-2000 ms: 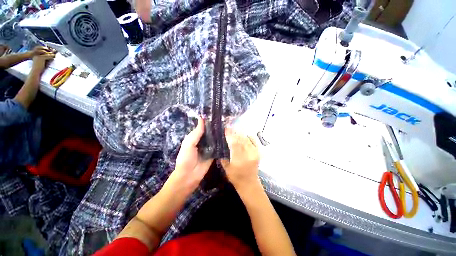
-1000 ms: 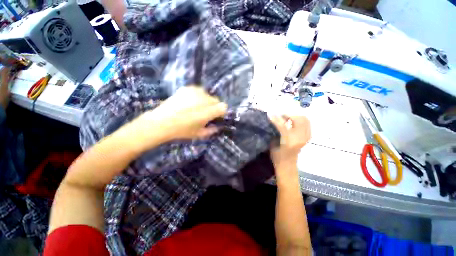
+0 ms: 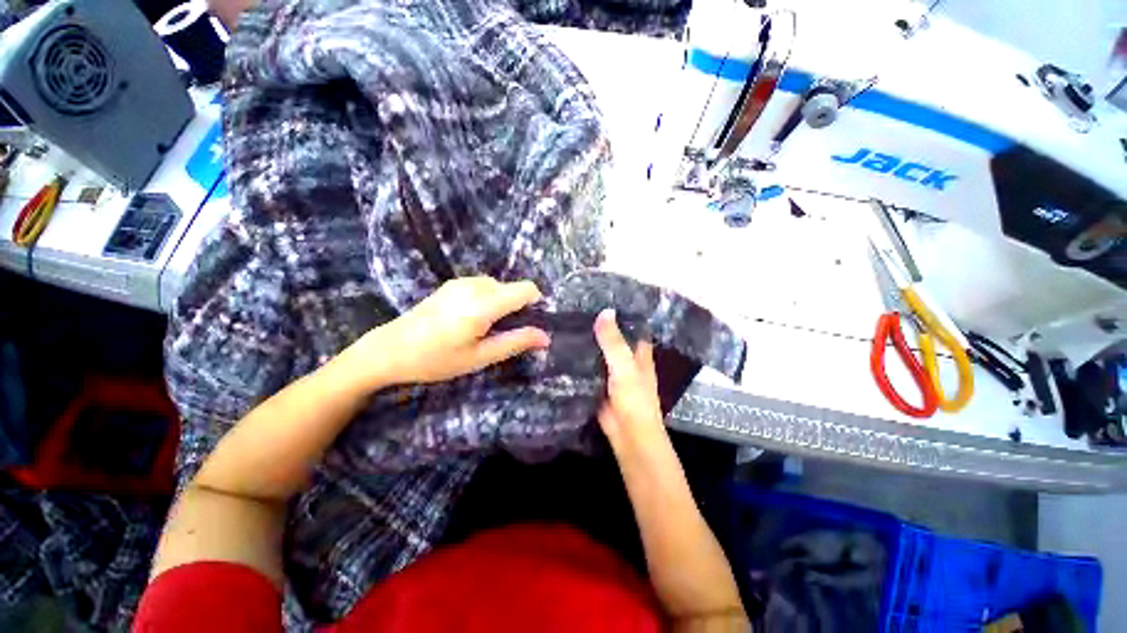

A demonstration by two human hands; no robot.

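A bulky grey, black and white plaid garment (image 3: 494, 161) lies over the left part of the white table and hangs down toward my lap. My left hand (image 3: 476, 328) rests on it with thumb and fingers apart at a dark fold. My right hand (image 3: 628, 371) is at the garment's right end, thumb on top and the other fingers partly hidden; whether it grips the cloth is hard to tell. A rounded plaid end with a dark strip lies on the table edge beyond my right hand. A dark purple-brown piece (image 3: 669, 375) shows under it.
The white sewing machine (image 3: 915, 148) stands at the back right, its needle area (image 3: 738, 198) beyond the garment. Red-and-yellow-handled scissors (image 3: 921, 352) and small black tools lie at right. A blue crate (image 3: 989, 575) is below the table. A grey machine (image 3: 93, 80) stands at left.
The zip strip no longer lies straight up toward me; the garment is turned and its end spread to the right. My right hand has moved left from its place one second ago.
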